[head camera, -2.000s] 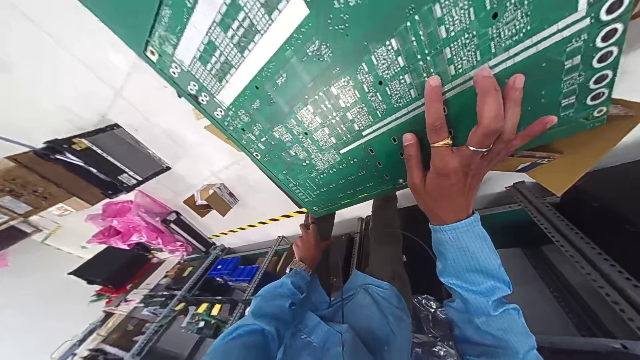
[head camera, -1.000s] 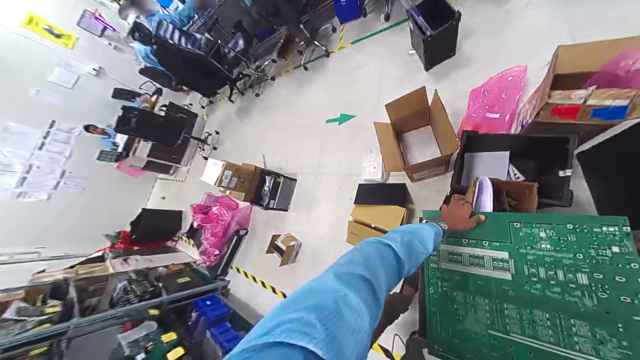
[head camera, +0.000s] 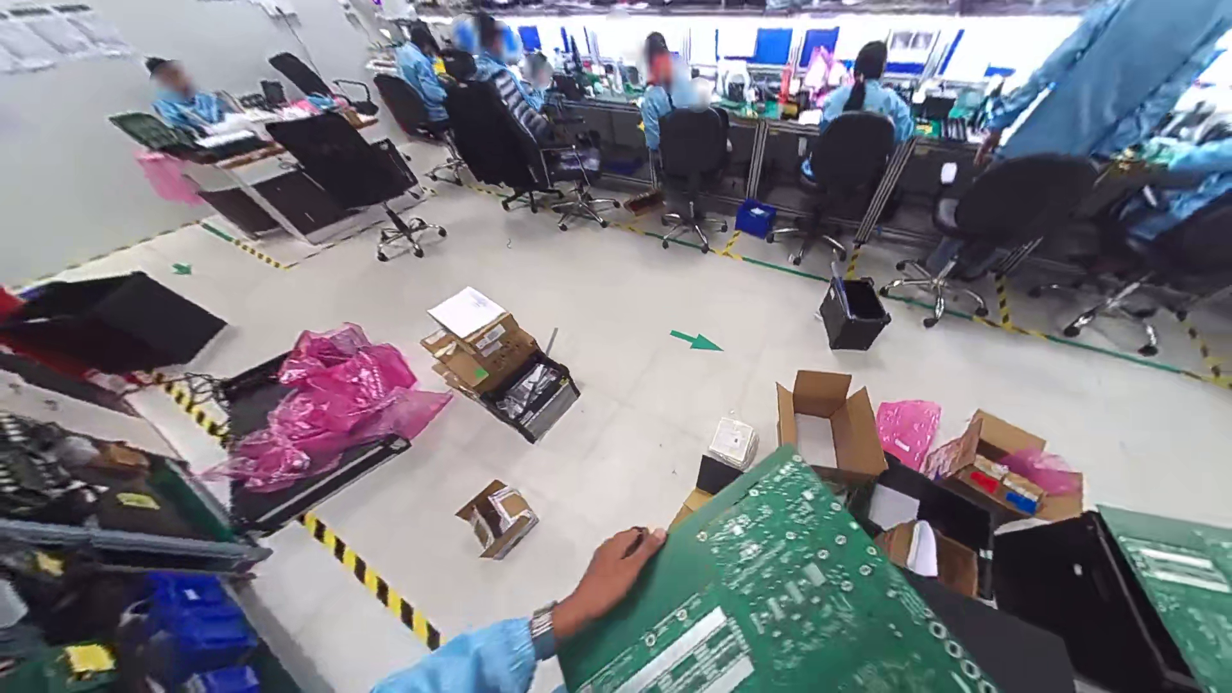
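A large green printed circuit board (head camera: 770,597) is tilted at the bottom centre, its face carrying many small solder points and white strips. My left hand (head camera: 611,577), with a watch at the wrist and a blue sleeve, grips the board's left edge; its fingertips are partly hidden. My right hand does not show in the current view. At the far right edge lies a second green circuit board (head camera: 1179,577), beside an open black bin (head camera: 1068,597).
Cardboard boxes (head camera: 857,433) and a black crate (head camera: 934,491) stand beyond the board. Pink bubble wrap (head camera: 337,404) lies on a black tray at left. A shelf rack (head camera: 125,544) with blue bins is lower left. Several people sit on office chairs at far workbenches.
The view has swung up and across the room. My right hand, spread on the board two seconds ago, has gone from view. My left hand is still at the board's edge.
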